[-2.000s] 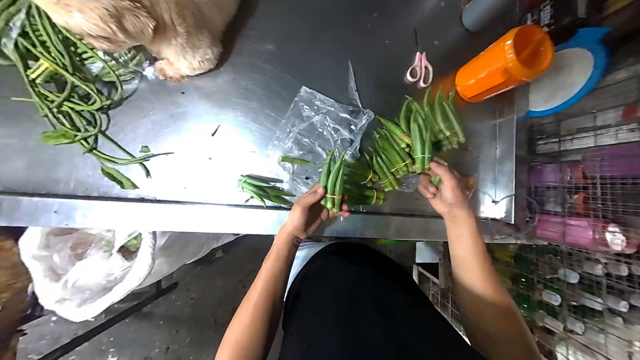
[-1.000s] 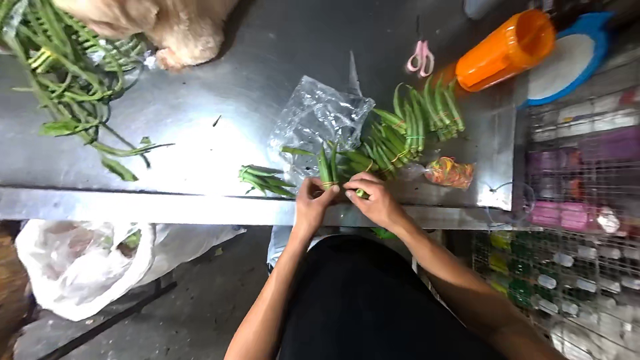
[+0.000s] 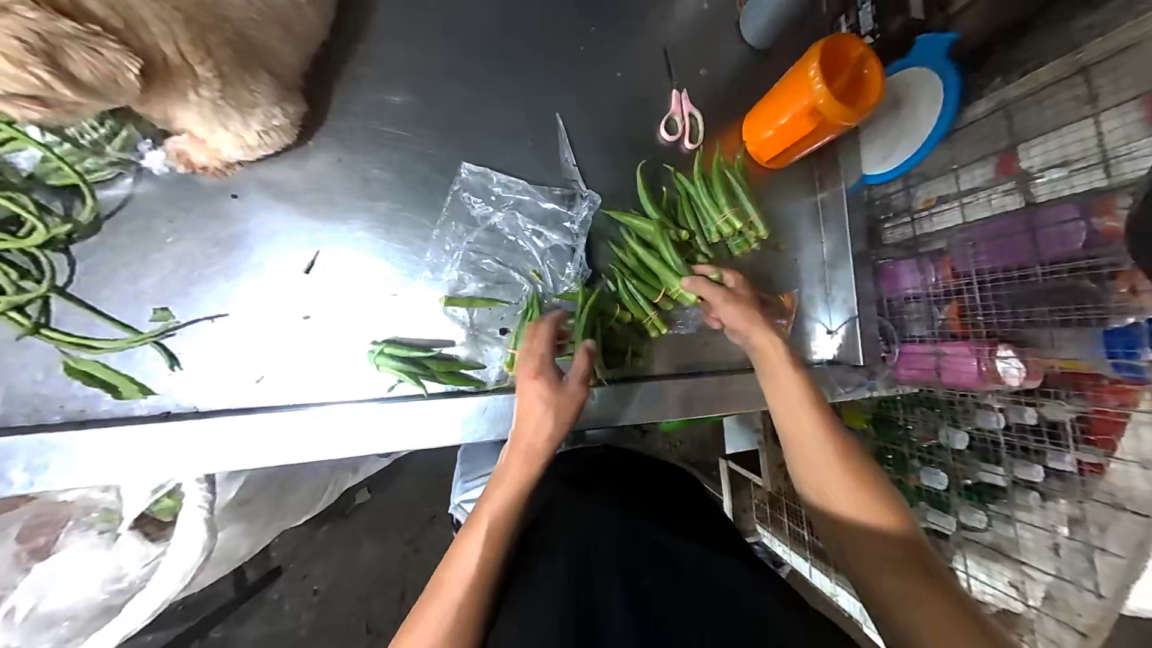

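Observation:
My left hand point(image 3: 551, 364) is low over the front of the steel table, thumb spread from blurred fingers, among small okra groups point(image 3: 526, 328); whether it grips any is unclear. My right hand point(image 3: 733, 306) pinches the stem ends of okra pods point(image 3: 664, 252) above banded okra bundles point(image 3: 641, 292). More bundles with rubber bands point(image 3: 720, 202) lie behind it. A clear plastic bag point(image 3: 508, 229) is spread flat, with a single okra pod point(image 3: 475, 302) at its lower part. Loose okra point(image 3: 423, 364) lies left of my left hand.
A knife blade point(image 3: 567, 153) points away beyond the bag. Pink-handled scissors point(image 3: 681, 121), an orange plastic container point(image 3: 810, 99) and a blue-rimmed round item point(image 3: 913, 117) are at back right. Long green beans point(image 3: 45, 270) and a furry animal point(image 3: 216, 81) occupy the left. Wire racks point(image 3: 990, 360) stand right.
My hands were together at a small okra bunch one second ago; now they are apart. The right hand has moved right to the bundles and has hold of okra there.

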